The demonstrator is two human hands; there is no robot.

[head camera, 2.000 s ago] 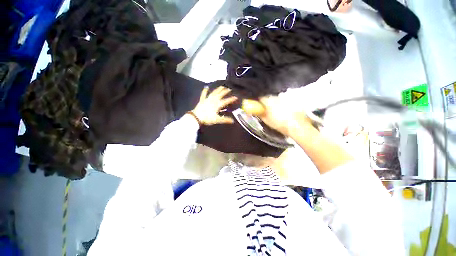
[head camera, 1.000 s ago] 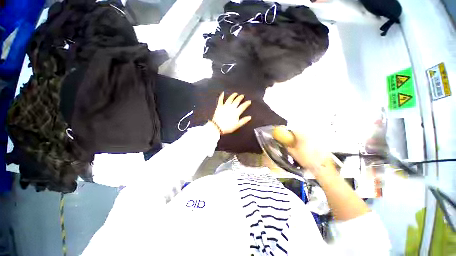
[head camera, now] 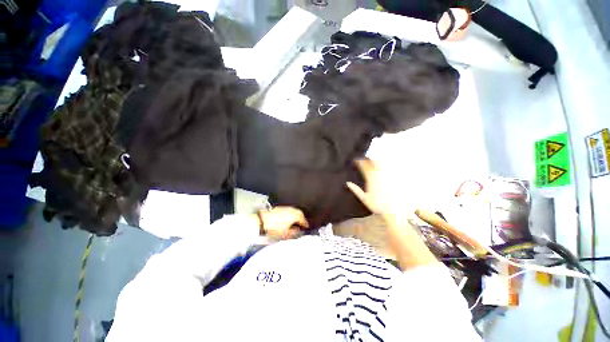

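A dark garment (head camera: 321, 174) lies over the board in front of me, its left part reaching toward the cloth pile. My left hand (head camera: 283, 222) is at its near edge, with curled fingers on the cloth. My right hand (head camera: 376, 188) is at its right edge, slightly blurred, with thumb and fingers apart and touching the cloth. The iron stands away from the garment at the right, near the table edge; its pale wooden handle (head camera: 451, 230) shows, and its soleplate is hard to make out.
A pile of dark garments (head camera: 401, 87) with white loops lies beyond the board. Plaid garments (head camera: 83, 157) and dark cloth (head camera: 184, 137) are heaped at left. A striped iron rest (head camera: 510, 212), hoses and cables (head camera: 558, 257) are at right. A spare padded board (head camera: 512, 33) is at the far right.
My right hand has let go of the iron, now at the right, and moved left to the garment. My left hand has moved from the garment's middle to its near edge.
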